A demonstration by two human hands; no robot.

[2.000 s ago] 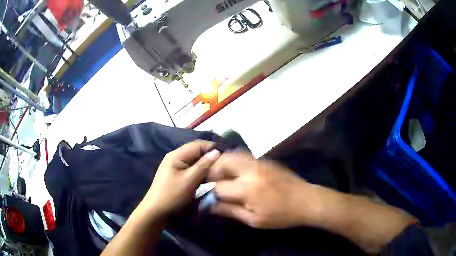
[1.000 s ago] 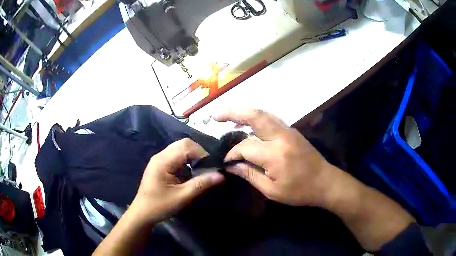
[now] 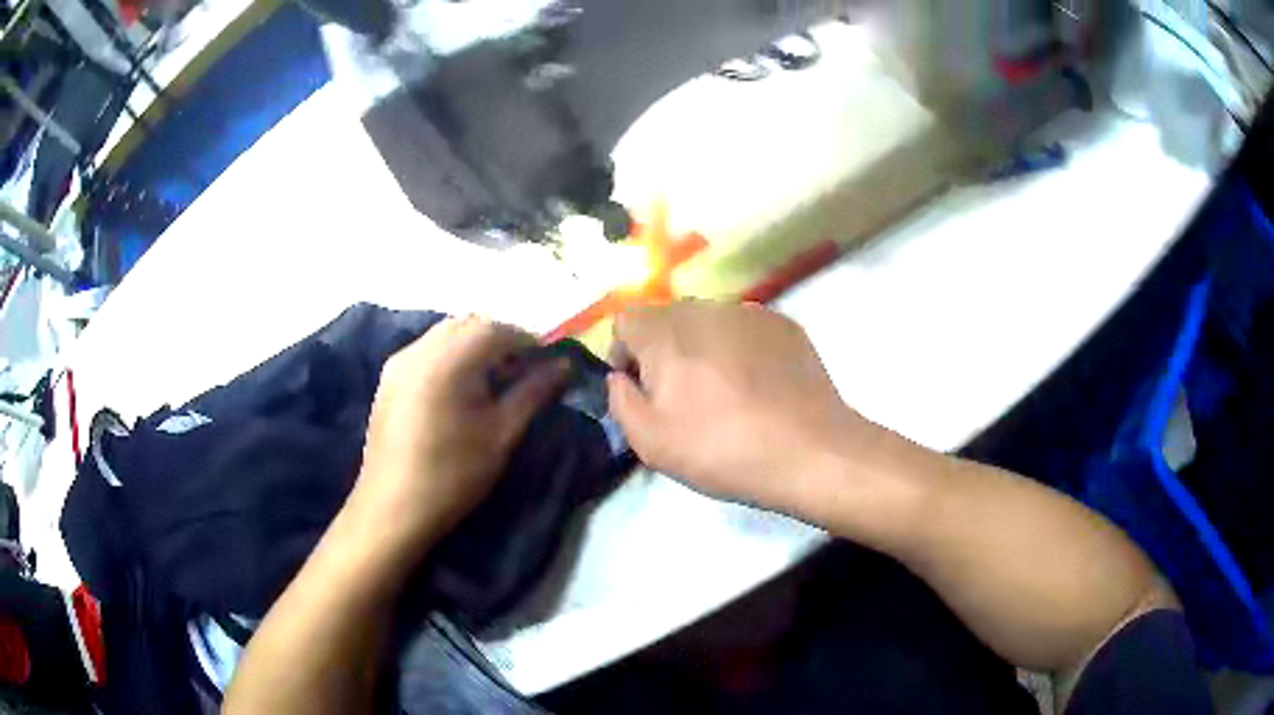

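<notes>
A dark garment (image 3: 266,461) lies bunched on the white table at the left and centre. My left hand (image 3: 454,419) grips its cloth near the upper end. My right hand (image 3: 727,398) pinches the edge of the same cloth, close beside the left. A small grey-blue patch of the garment shows between the hands. Both hands are just in front of the sewing machine head (image 3: 489,140), whose needle area is blurred by glare. The fingertips are partly hidden by the hands.
Red-orange tape (image 3: 792,273) lies on the machine bed. Black scissor handles (image 3: 769,56) lie behind the machine arm. A blurred dark-blue tool (image 3: 1030,161) lies right of the bed. A blue plastic object (image 3: 1188,517) stands below the table at right. A black device with red (image 3: 42,629) is at far left.
Both hands have moved up from near the table's front edge towards the machine, bringing the cloth end with them. More of the table's front edge now shows. The camera view has shifted.
</notes>
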